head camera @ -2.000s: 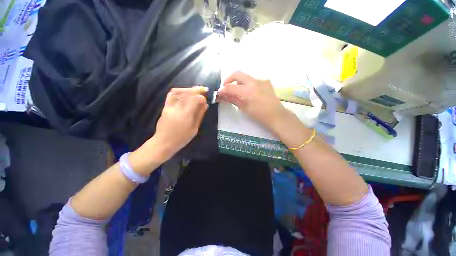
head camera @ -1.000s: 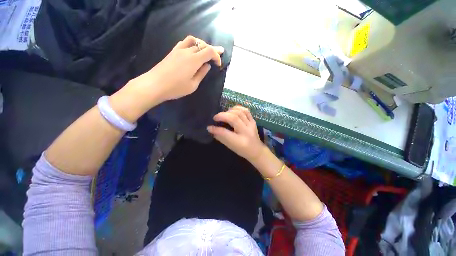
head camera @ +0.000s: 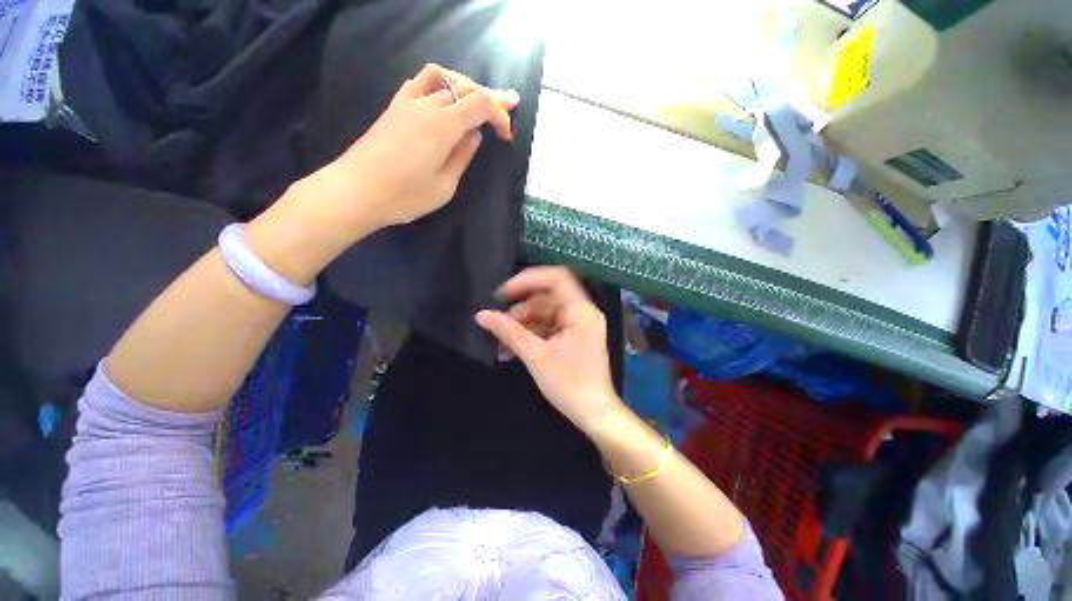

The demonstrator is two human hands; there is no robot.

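Observation:
A black garment panel (head camera: 388, 264) lies over the table's left part and hangs over the front edge toward the lap. My left hand (head camera: 429, 141) rests on it near its right edge, fingertips bent down at the cloth; a fold may be pinched there. My right hand (head camera: 547, 329) is lower, at the hanging edge of the panel, thumb and fingers curled close to it; whether it grips cloth cannot be told. Bright glare lies at the top of the cloth. The needle and presser foot are out of view.
The cream machine body (head camera: 976, 117) with a yellow label (head camera: 852, 65) stands right. Pale scraps (head camera: 782, 159), snips (head camera: 903, 229) and a black oblong object (head camera: 997, 294) lie on the table (head camera: 635, 153). Below are a red basket (head camera: 752, 481) and blue crate (head camera: 261, 423). Printed packaging (head camera: 29, 59) lies left.
The view has moved down, away from the needle. My right hand has left the cloth's edge near the needle and dropped to the hanging edge. My left hand has shifted along the panel.

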